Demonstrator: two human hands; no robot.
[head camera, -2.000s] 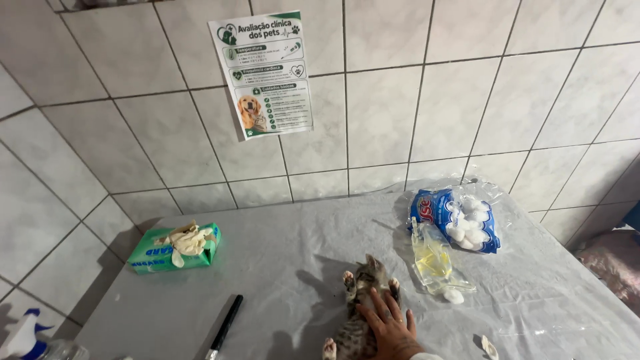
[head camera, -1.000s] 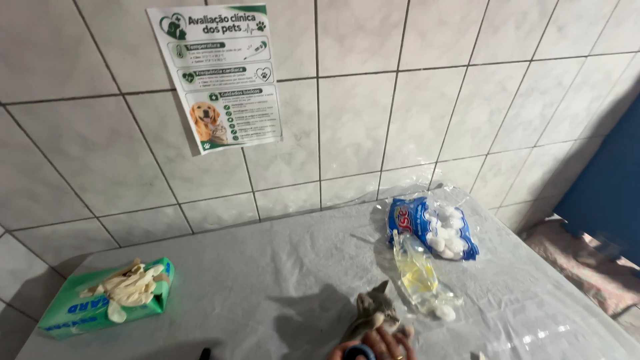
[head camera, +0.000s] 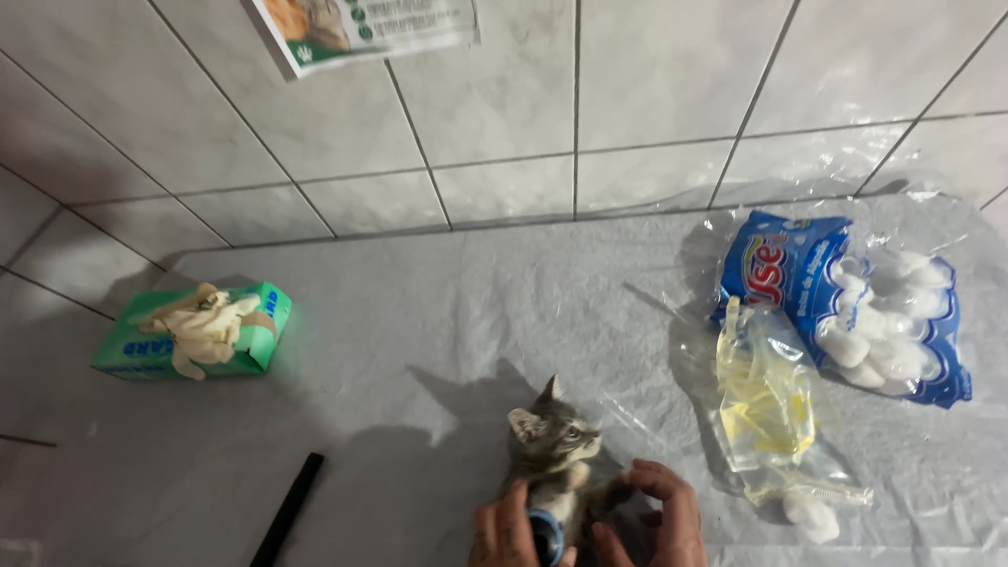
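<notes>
A grey tabby kitten lies on the grey-covered table at the lower middle, its head turned to the right. My left hand is at its chest, its fingers around a round black piece with a blue rim, which looks like a stethoscope chest piece. My right hand is on the kitten's other side, thumb and fingers apart, fingertips at an outstretched leg. The kitten's hind part is hidden by the hands and the frame's lower edge.
A green glove box with pale gloves on top stands left. A black stick-like object lies nearer. At right are a blue bag of cotton balls, a clear plastic pouch with yellow contents and a loose cotton ball. Behind rises a tiled wall.
Two seconds ago one hand lay on the kitten's body; now both hands are at it, and the blue-rimmed piece shows at its chest. The kitten's head has turned right. The view has shifted.
</notes>
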